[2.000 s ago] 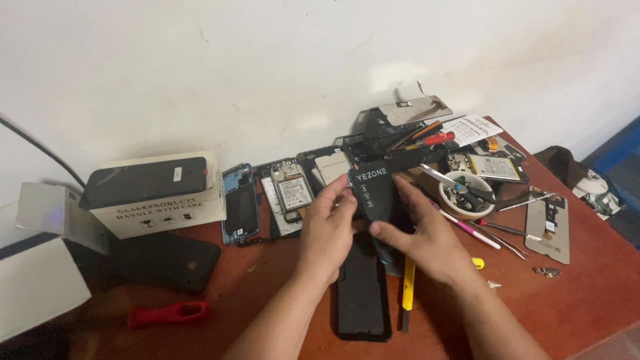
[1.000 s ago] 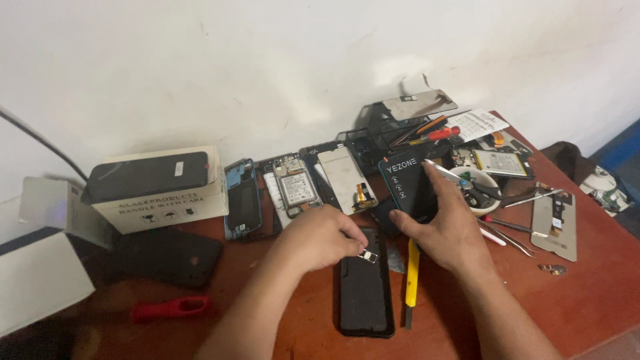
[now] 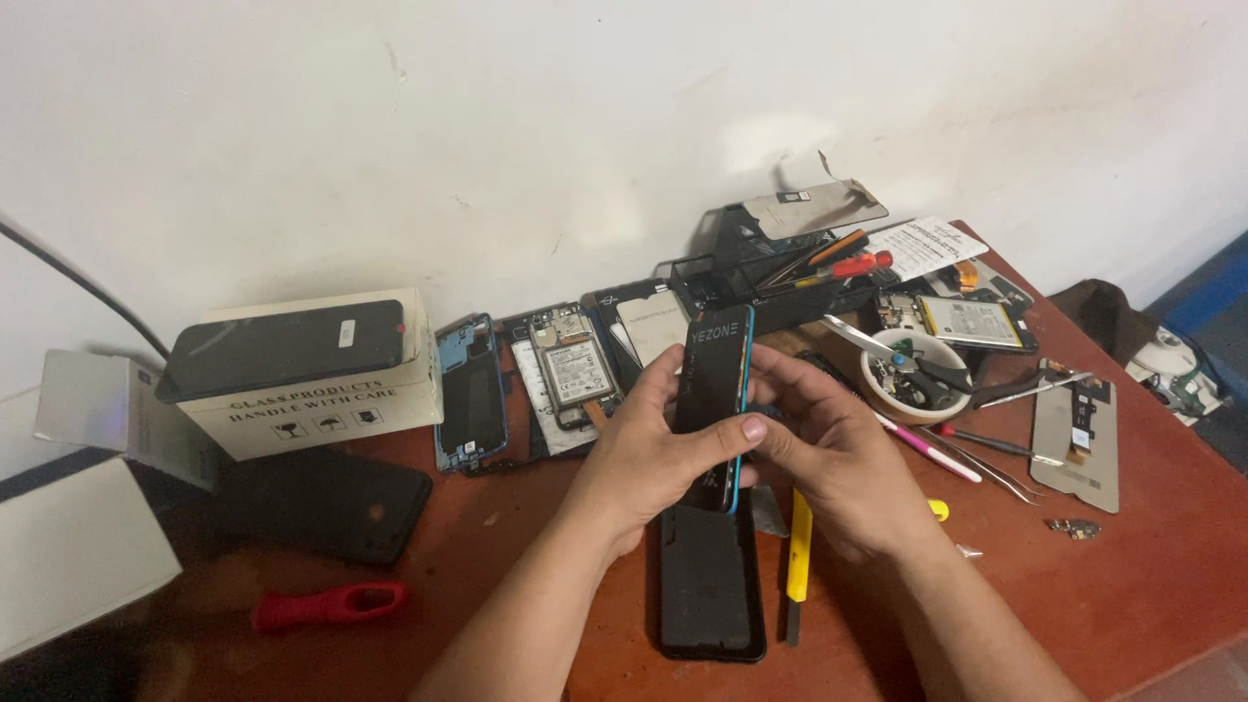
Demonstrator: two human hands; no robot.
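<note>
Between both hands a smartphone (image 3: 715, 390) with a black front and a blue edge is held tilted, its side turned partly toward me. My left hand (image 3: 658, 448) grips its left side, with the thumb laid across the front. On its right side is my right hand (image 3: 824, 439), the thumb at the edge and some fingers hidden behind. Just below the hands a black phone case (image 3: 713, 585) lies on the tabletop, its top end overlapped by the phone. To its right rests a yellow utility knife (image 3: 799, 556), partly under the right hand.
Opened phones (image 3: 575, 366) and a black organizer (image 3: 780, 304) with tools line the wall. At right are a white bowl (image 3: 916, 405) holding scissors, tweezers (image 3: 985, 468) and a detached screen (image 3: 1072, 478). A carton (image 3: 331, 429) and a red-handled tool (image 3: 331, 604) are at left.
The left hand was lower a second ago, holding a small metallic part near the case; now it is on the phone. The phone has been turned from front-facing to edge-on.
</note>
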